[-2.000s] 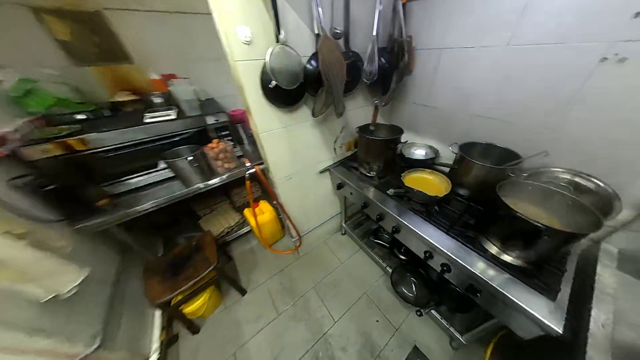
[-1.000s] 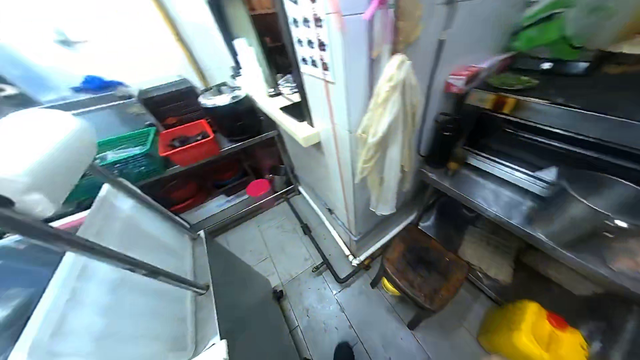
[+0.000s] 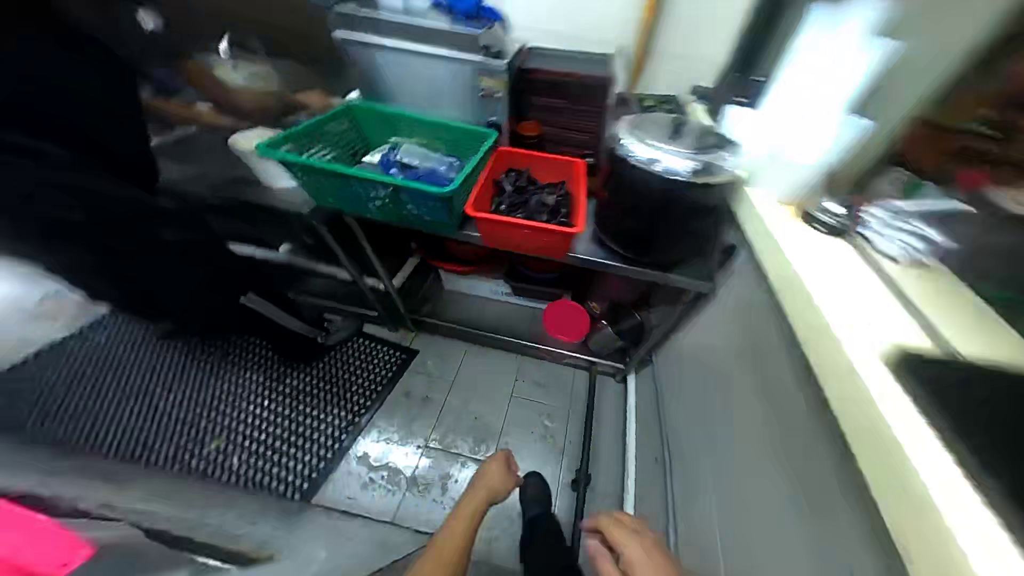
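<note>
My left hand (image 3: 495,478) hangs low over the tiled floor, its fingers curled closed with nothing visible in them. At the bottom edge, my right hand (image 3: 626,546) is partly cut off and slightly blurred; its fingers look loosely bent and apart, with no object in them. Between the two hands shows my dark shoe (image 3: 535,494). Ahead on a metal shelf stand a green plastic basket (image 3: 376,188) holding blue and clear plastic packets, a red plastic basket (image 3: 524,238) with dark items, and a large lidded pot (image 3: 660,200).
A person in dark clothing (image 3: 200,240) stands at the left on a black rubber mat (image 3: 216,400). To the right runs a pale ledge (image 3: 808,296) above a grey wall. Pipes (image 3: 630,440) follow the wall's foot. A pink round lid (image 3: 566,321) is on the lower shelf.
The view has swung left from the stove, past the wooden stool, to the basket shelf, now nearer. Both my hands have come into view.
</note>
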